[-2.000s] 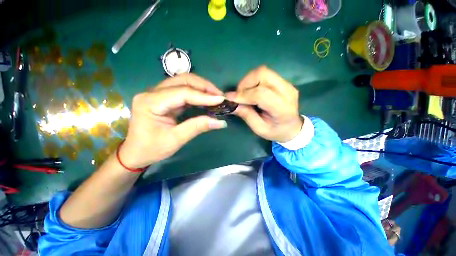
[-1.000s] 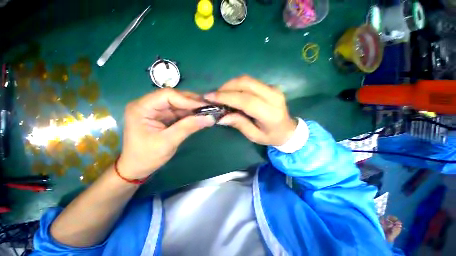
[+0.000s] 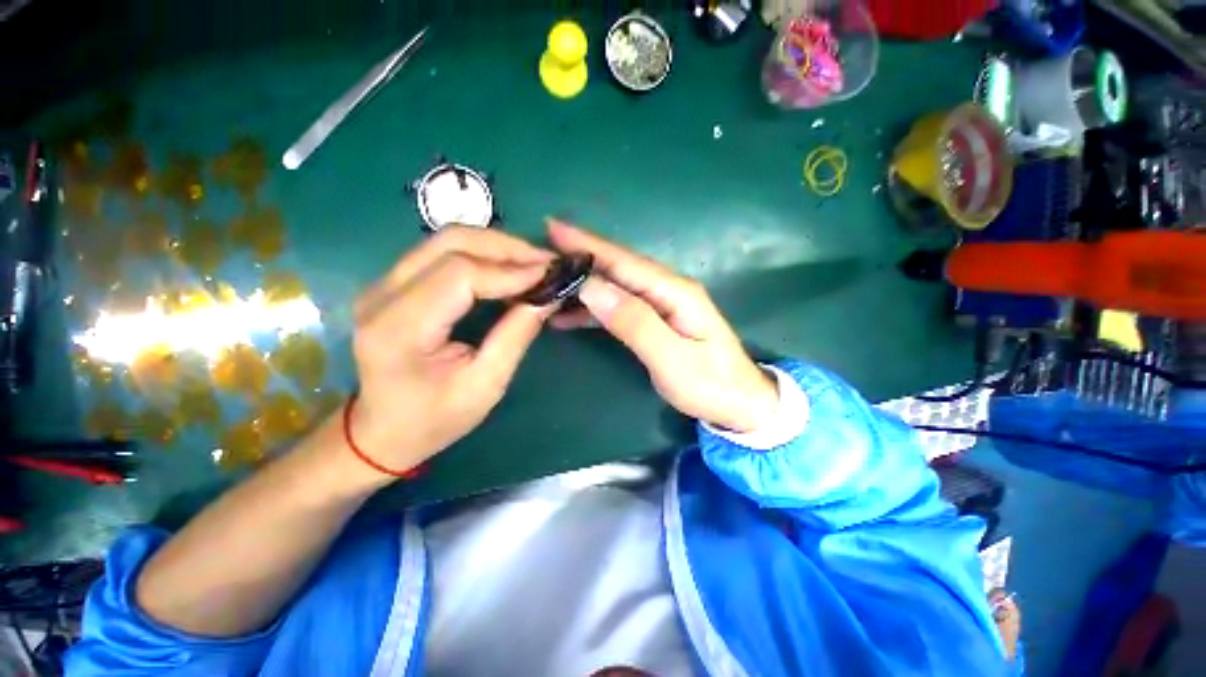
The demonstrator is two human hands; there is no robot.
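Note:
A small dark round watch module point(image 3: 563, 280) is between my two hands above the green mat, tilted nearly on edge. My left hand point(image 3: 443, 324) pinches it between thumb and fingertips from the left. My right hand point(image 3: 668, 324) touches it from the right, with the thumb at its near face and the fingers behind it. The fingertips hide parts of the module. A round silvery-white case half with a dark rim point(image 3: 454, 199) lies on the mat just beyond my left hand, with small dark tabs around its edge.
Tweezers point(image 3: 355, 102) lie at the upper left, the amber pad sheet point(image 3: 199, 324) at left. Beyond are yellow discs point(image 3: 565, 60), a metal dish point(image 3: 639, 53) and a rubber band cup point(image 3: 820, 56). At right are a yellowish tub point(image 3: 952, 165) and an orange-handled tool point(image 3: 1078, 271).
The module has been turned in my fingers and now stands more on edge. My right hand has opened somewhat, its fingers straighter. The whole view has shifted slightly.

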